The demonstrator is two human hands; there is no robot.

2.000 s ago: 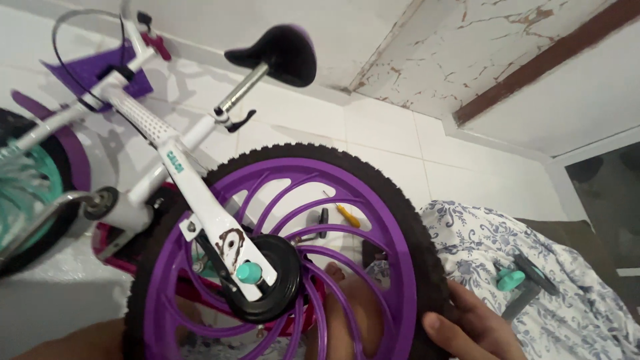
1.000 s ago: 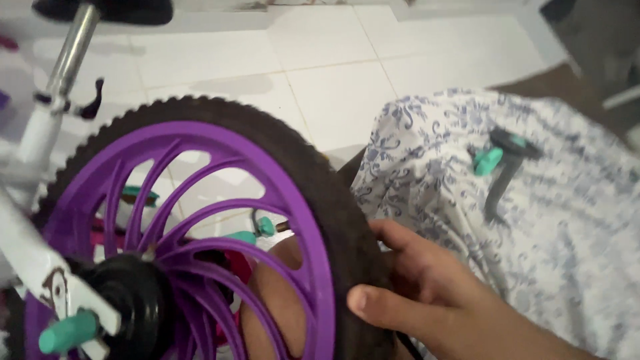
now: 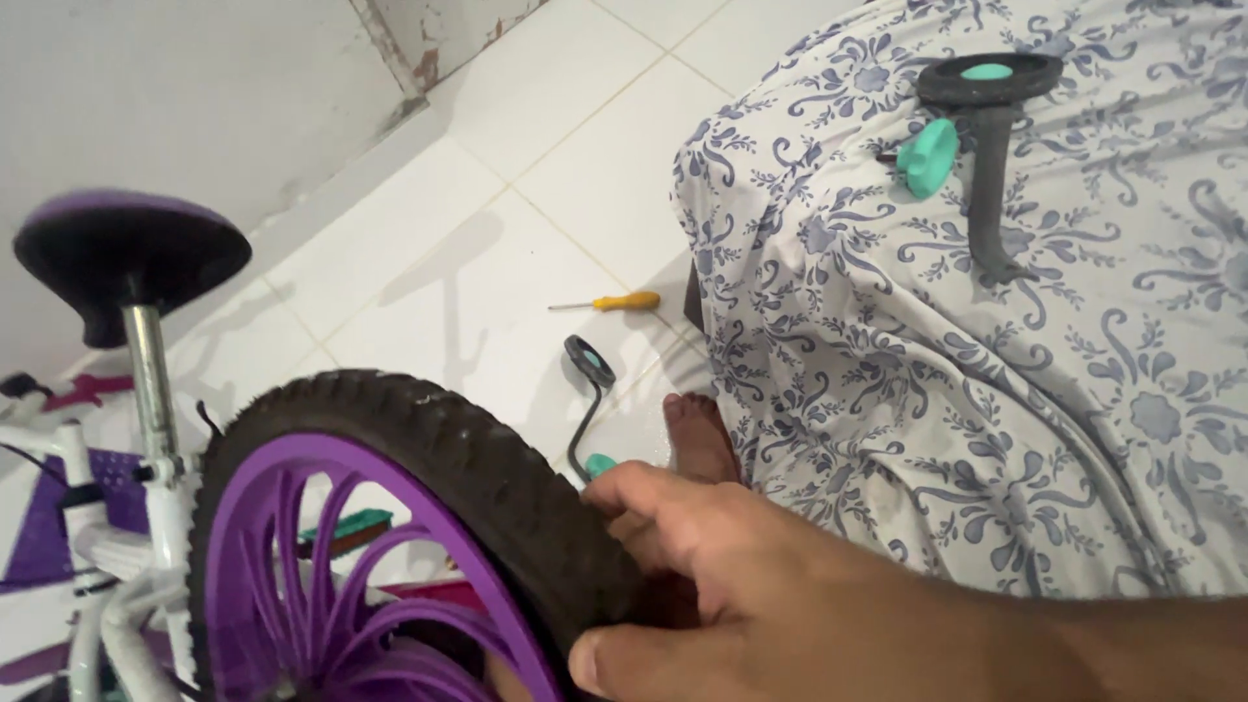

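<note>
My right hand (image 3: 721, 575) rests on the tread of a knobby black bicycle tire (image 3: 439, 458), with the thumb on the near side and the fingers over the far side. The tire is on a purple spoked wheel rim (image 3: 292, 458) at the lower left. Behind it on the left are the white bicycle frame (image 3: 171, 526), a metal seat post (image 3: 148, 380) and a black and purple saddle (image 3: 132, 253). My left hand is not in view.
A yellow-handled screwdriver (image 3: 627, 302) and a training wheel (image 3: 589, 361) lie on the white tiled floor. Another training wheel (image 3: 990, 83) and a turquoise knob (image 3: 928, 159) lie on a patterned cloth (image 3: 858, 292) at the right. A bare foot (image 3: 700, 439) shows beside the cloth.
The view has shifted, showing more of the cloth and floor. My right hand stays at the tire. The wheel's hub and turquoise cap, visible earlier, are no longer seen.
</note>
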